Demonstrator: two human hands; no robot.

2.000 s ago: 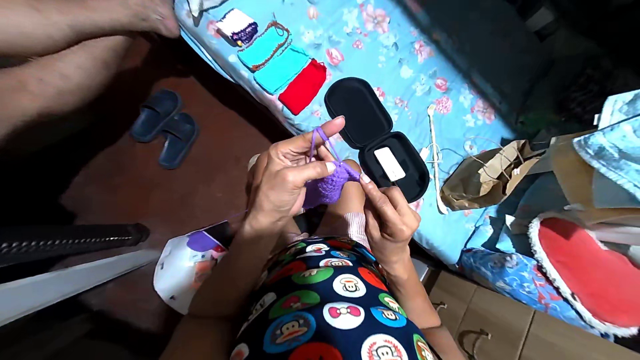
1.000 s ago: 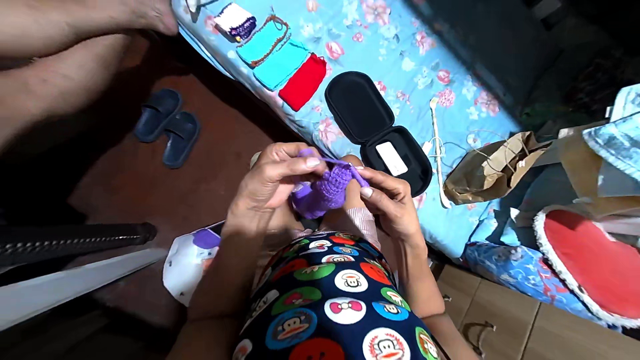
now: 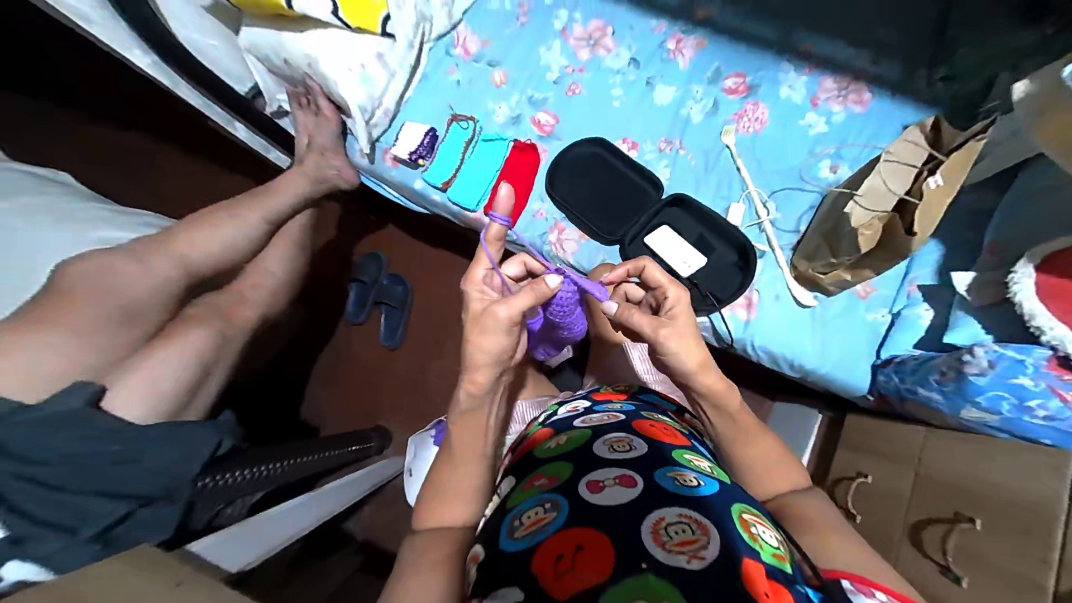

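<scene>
A purple crocheted piece (image 3: 559, 320) hangs between my two hands. My left hand (image 3: 502, 306) pinches its upper edge between thumb and fingers, and purple yarn loops around the raised index finger. At the piece's right end, my right hand (image 3: 649, 306) grips a slim purple handle, which looks like a crochet hook's; its tip is hidden in the yarn. On the bed beyond lie a red knitted piece (image 3: 523, 167), turquoise pieces (image 3: 481, 172) and a white and purple one (image 3: 414, 144). Just past my right hand, an open black zip case (image 3: 605, 188) holds a white object (image 3: 675, 250).
A bed with a blue floral sheet (image 3: 670, 75) spans the far side. On it are a white backscratcher-like stick (image 3: 766, 218), a cable and a brown paper bag (image 3: 888, 209). Another person's legs (image 3: 193, 276) extend at left, near dark slippers (image 3: 379, 299). Cardboard boxes (image 3: 963, 494) stand at lower right.
My left index finger is now raised with yarn around it; one second ago it was bent down near the piece. The view has shifted, showing more of the other person's legs.
</scene>
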